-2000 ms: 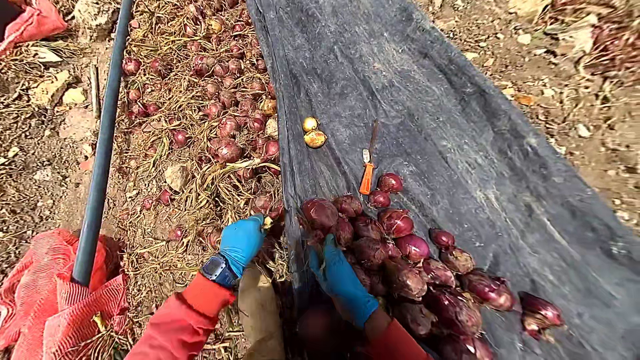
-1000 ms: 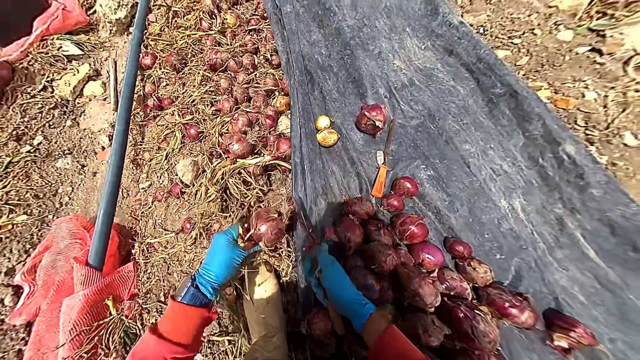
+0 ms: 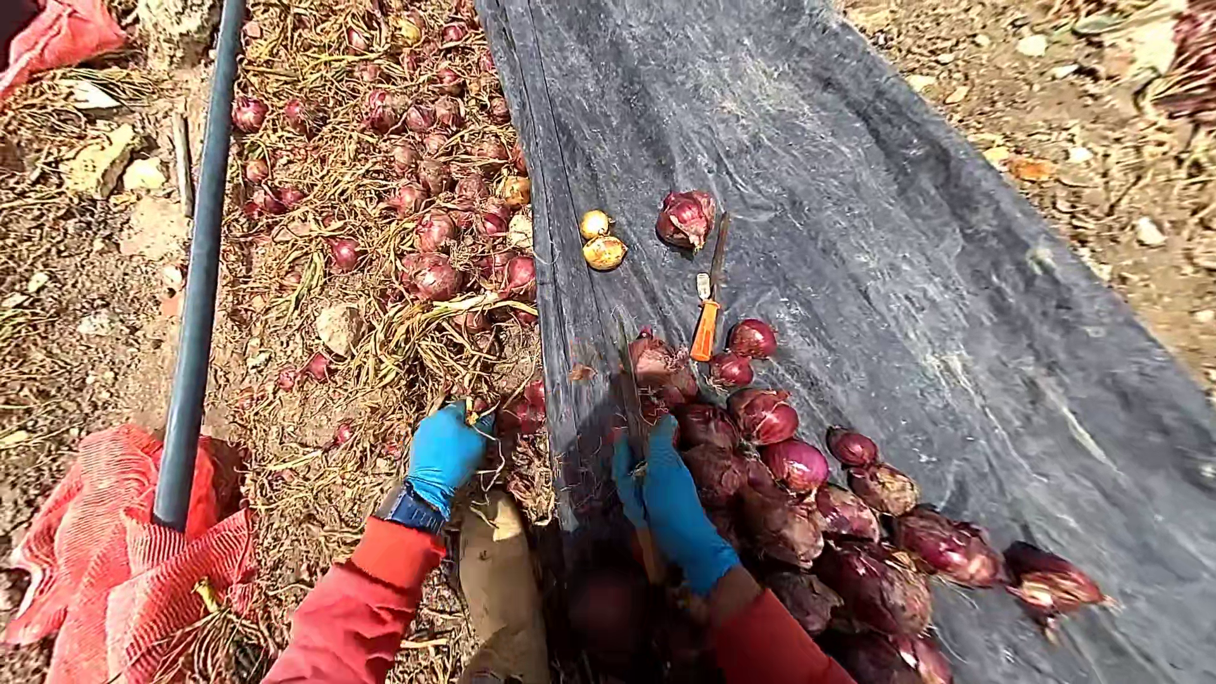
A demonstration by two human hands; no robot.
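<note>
My left hand (image 3: 448,458), in a blue glove, pinches a pale dry piece of onion stalk (image 3: 475,414) at the edge of a dark sheet. Over the sheet, my blue-gloved right hand (image 3: 670,499) is closed on a knife (image 3: 629,394), its blade pointing up and away; part of the handle is hidden by the fingers. Red onions (image 3: 796,465) lie heaped beside and beyond that hand. Farther off are an orange-handled knife (image 3: 705,330), a single red onion (image 3: 686,219) and two small yellow onions (image 3: 603,253).
The dark sheet (image 3: 855,237) stretches away in front. To its left, more red onions (image 3: 432,275) lie among dry stalks on soil. A dark pipe (image 3: 198,285) runs along the left, its near end on a red mesh sack (image 3: 142,570). My boot (image 3: 501,570) stands between my arms.
A red onion has appeared beside the orange-handled knife since the oldest frame. My left hand held another onion one second ago and has let it go.
</note>
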